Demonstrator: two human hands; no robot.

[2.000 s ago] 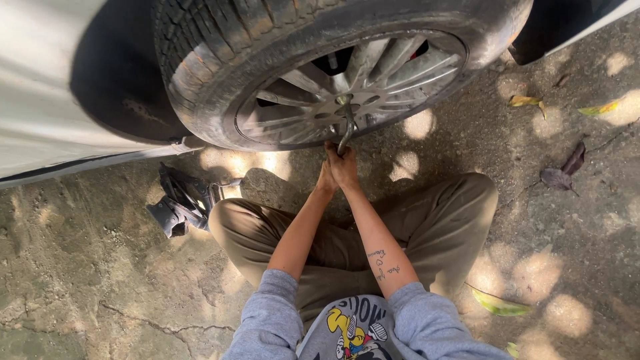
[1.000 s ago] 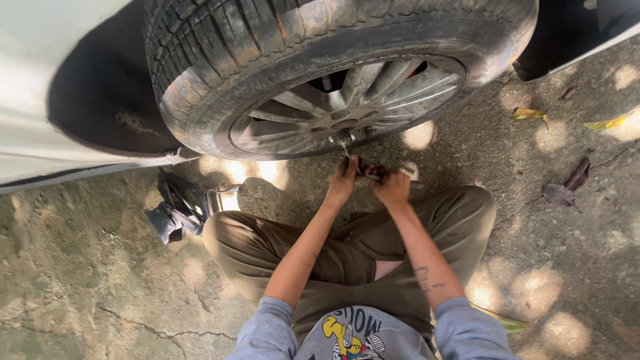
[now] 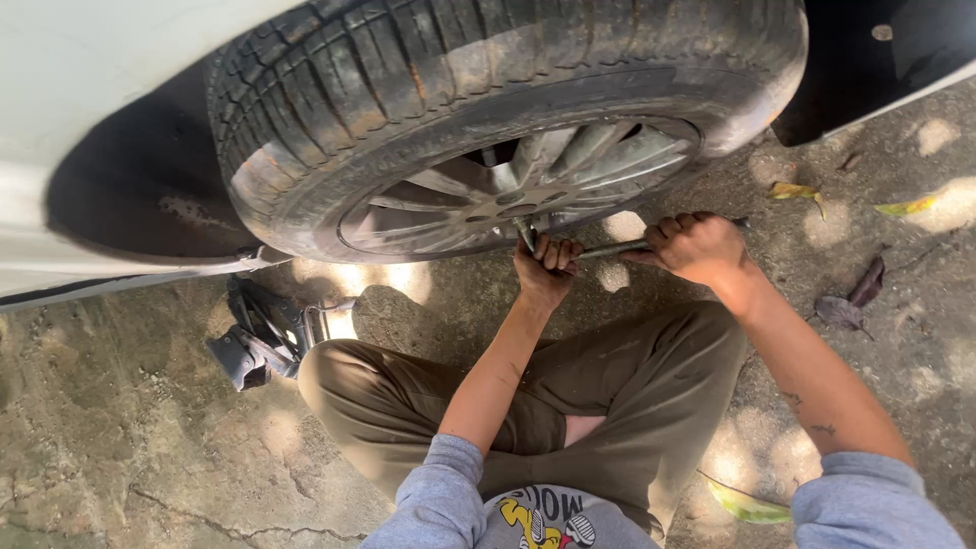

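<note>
A metal lug wrench (image 3: 610, 249) reaches from the lower hub area of the wheel rim (image 3: 526, 179) out to the right, its handle roughly level. My left hand (image 3: 547, 267) is closed around the wrench near its bend, just below the rim. Farther right, my right hand (image 3: 694, 245) grips the handle close to its outer end, whose tip shows past the fingers. The worn tire (image 3: 503, 84) stands upright around the rim, beside the pale car body. Where the wrench meets the wheel is too small to make out clearly.
A dark scissor jack (image 3: 263, 332) lies on the cracked concrete ground (image 3: 137, 427) to the left, by my bent knee. The car's body panel (image 3: 114, 61) rises at the upper left. Dry leaves (image 3: 850, 301) lie at the right.
My hands, close together two seconds ago, are now apart on the wrench. My right hand has moved outward to the right along the handle, which now shows between them.
</note>
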